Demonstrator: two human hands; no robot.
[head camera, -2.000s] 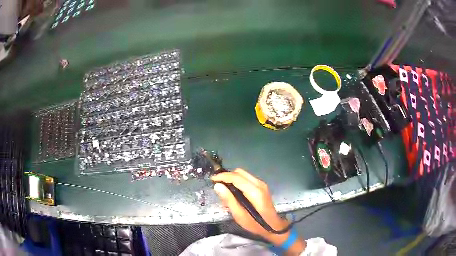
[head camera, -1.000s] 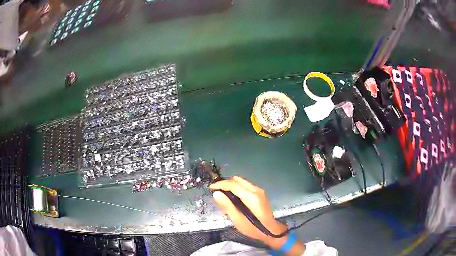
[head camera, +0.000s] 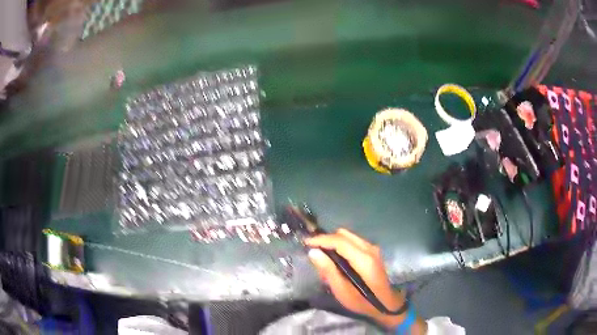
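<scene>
My right hand (head camera: 350, 265), with a blue band at the wrist, holds a black soldering iron (head camera: 357, 281). Its tip points up and left at a dark heap of hair-like leads (head camera: 298, 219). A row of tiny white and reddish parts (head camera: 239, 230) lies left of the heap, below a clear tray (head camera: 193, 150) of glittering small parts. My left hand is not in view; a white sleeve (head camera: 145, 325) shows at the bottom edge. The picture is blurred by motion.
A yellow-rimmed pot (head camera: 396, 140) stands right of centre, with a yellow tape roll (head camera: 455, 103) beyond it. Black soldering stations (head camera: 468, 209) with cords stand at right. A solder spool (head camera: 64, 251) sits at the left bench edge, its wire running right. A fine-pocket tray (head camera: 88, 176) lies left.
The view has shifted, so bench things appear further right and slightly higher. My right hand still holds the iron by the dark heap. A white sleeve now shows at the bottom, left of centre.
</scene>
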